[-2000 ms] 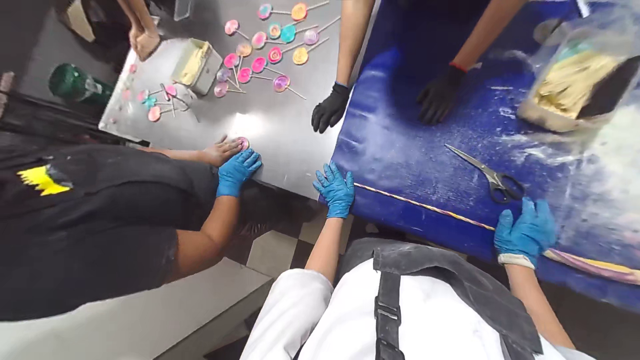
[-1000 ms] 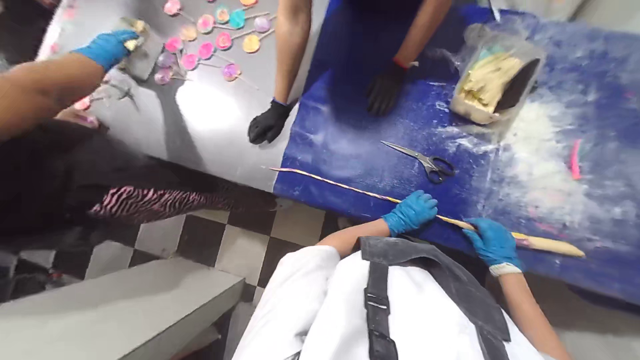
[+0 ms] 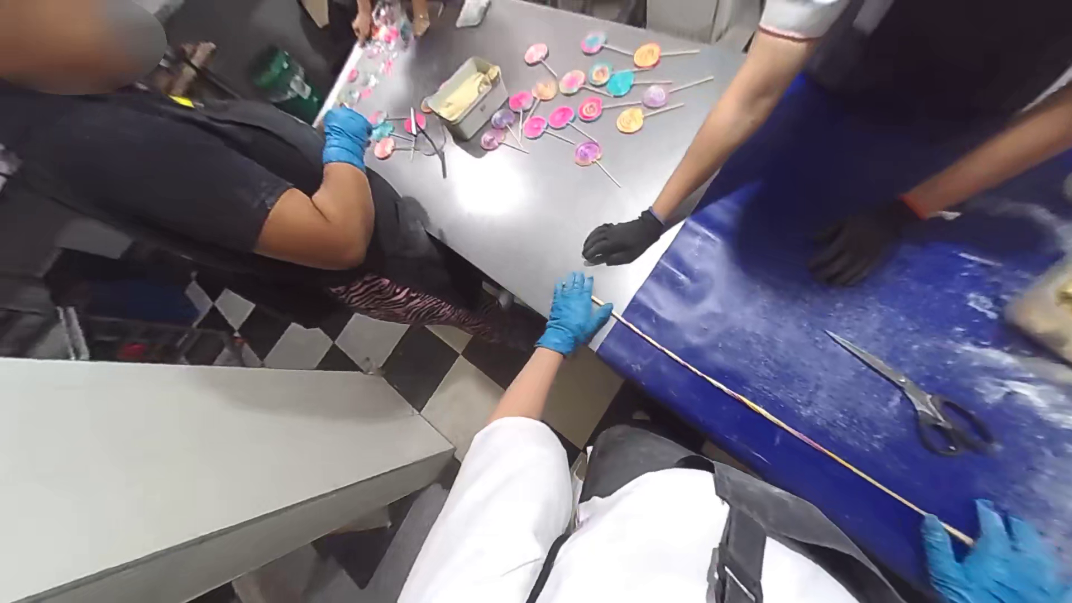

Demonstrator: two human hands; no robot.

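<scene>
A long, thin striped candy rope (image 3: 775,420) runs along the near edge of the blue work mat (image 3: 787,352). My left hand (image 3: 574,313), in a blue glove, lies palm down over the rope's far left end, on the metal table beside the mat. At the lower right my right hand (image 3: 992,553), also blue-gloved, rests with fingers spread on the rope's other visible part. What lies past it is out of view. Black-handled scissors (image 3: 925,406) lie on the mat beyond the rope.
Spiral lollipops (image 3: 588,152) and a grey tub (image 3: 479,115) stand on the metal table (image 3: 494,201). Across from me a person's black-gloved hands (image 3: 624,240) rest nearby. A co-worker stands at left. A container (image 3: 1047,310) sits at the right edge, and a pale counter (image 3: 209,469) at lower left.
My hands, close together on the rope one second ago, are now far apart, the left one out at the rope's left end. The view has swung left.
</scene>
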